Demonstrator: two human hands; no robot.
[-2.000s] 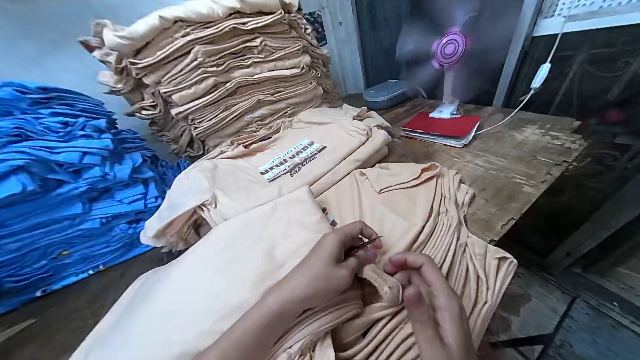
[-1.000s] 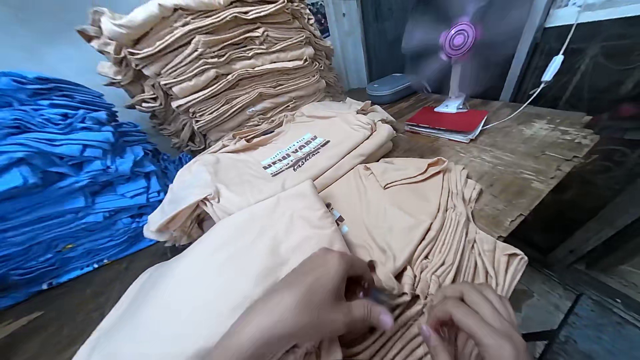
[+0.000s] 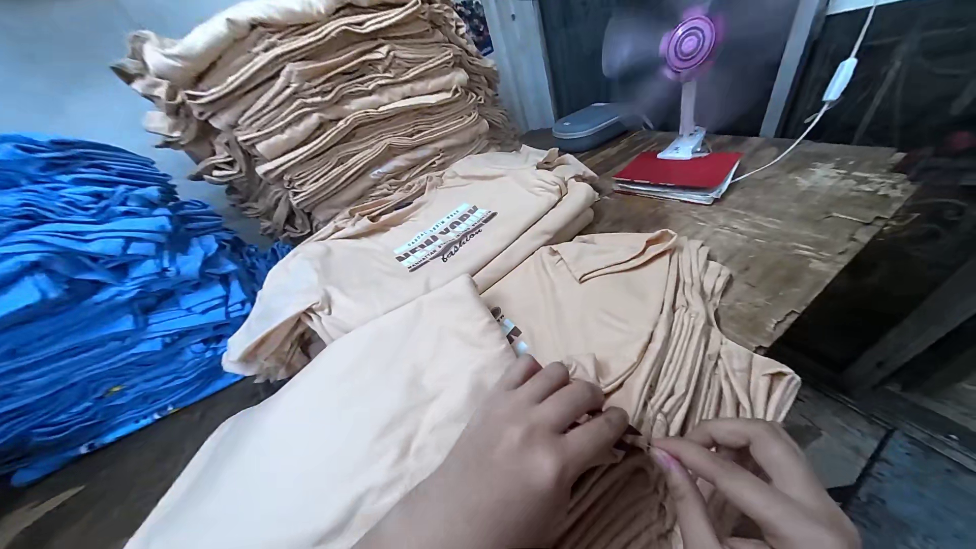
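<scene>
Peach fabric shirts lie in a folded heap (image 3: 610, 297) in front of me, with their sleeve edges bunched at the right. My left hand (image 3: 541, 435) is over the near part of the heap, its fingers curled around a small dark tool, mostly hidden, whose tip shows near the fingertips. Thumb and forefinger of my right hand (image 3: 732, 473) pinch a tiny bit of thread or cloth edge close to that tip. A pale cloth panel (image 3: 335, 427) lies under my left forearm. Behind it is a printed peach T-shirt (image 3: 366, 282).
A tall stack of peach garments (image 3: 328, 114) stands behind, and a blue garment stack (image 3: 114, 305) at left. On the worn wooden table (image 3: 801, 229) are a running pink fan (image 3: 690, 46) on a red folder (image 3: 679, 171) and a grey case (image 3: 591, 126). A white cord (image 3: 839, 80) hangs at right.
Both hands have shifted about the near sleeve edges. The raised cloth edge between them two seconds ago is no longer held up, and the fingertips of both hands now nearly meet.
</scene>
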